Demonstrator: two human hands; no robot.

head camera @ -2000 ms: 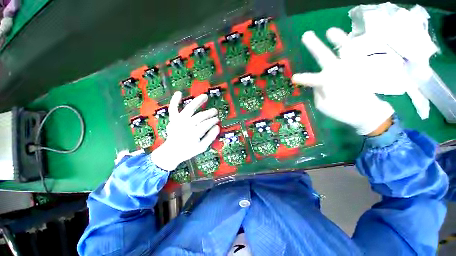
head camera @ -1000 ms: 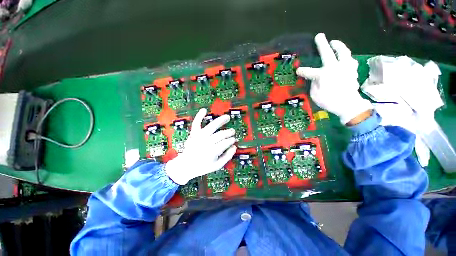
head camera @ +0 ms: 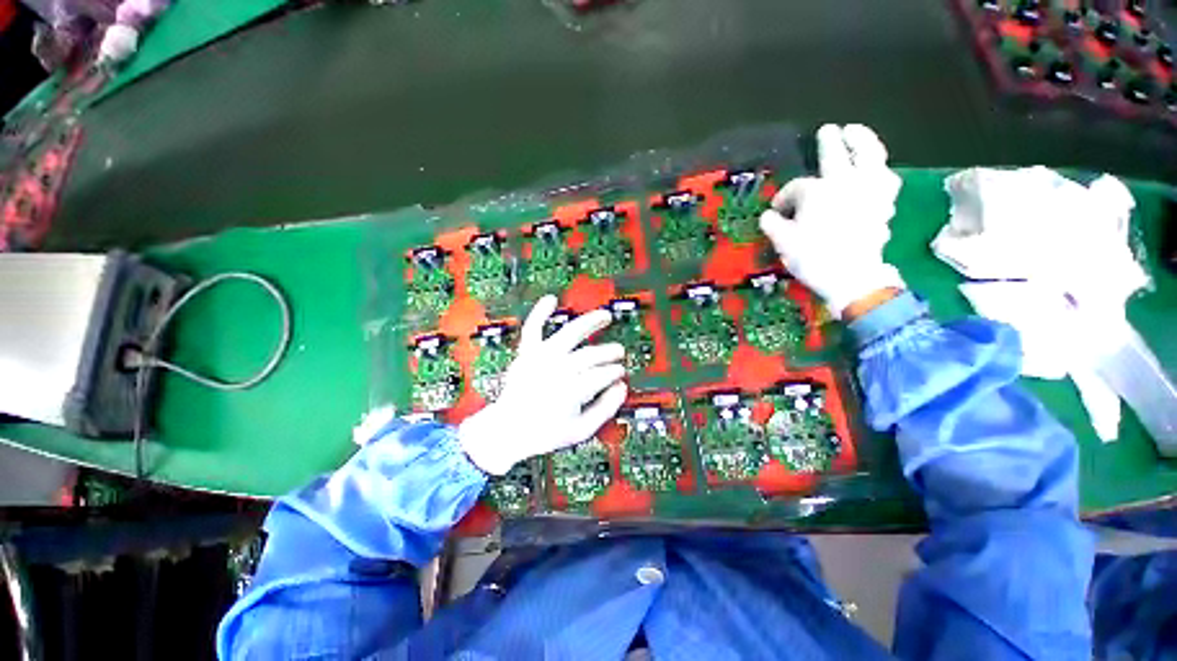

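A clear blister tray point(head camera: 387, 304) holds rows of green circuit boards point(head camera: 803, 433) over a red liner point(head camera: 742, 265). My left hand point(head camera: 549, 387), in a white glove, lies with spread fingers over the middle of the tray and hides some boards. It holds nothing that I can see. My right hand point(head camera: 839, 220), also gloved, is at the tray's upper right corner beside the top right board. Its thumb and index finger are bent close together; whether they grip anything cannot be told.
A light box with a dark end point(head camera: 110, 342) and looped grey cable stands left of the tray. A crumpled white cloth point(head camera: 1039, 233) and the translucent syringe point(head camera: 1142, 381) lie at the right. Another tray of boards point(head camera: 1078, 58) is at the upper right. A dark belt point(head camera: 426, 123) runs behind.
My right hand has moved from open and spread to the tray's upper right corner, its thumb and index finger closing. My left hand stays over the same boards. The camera view has shifted.
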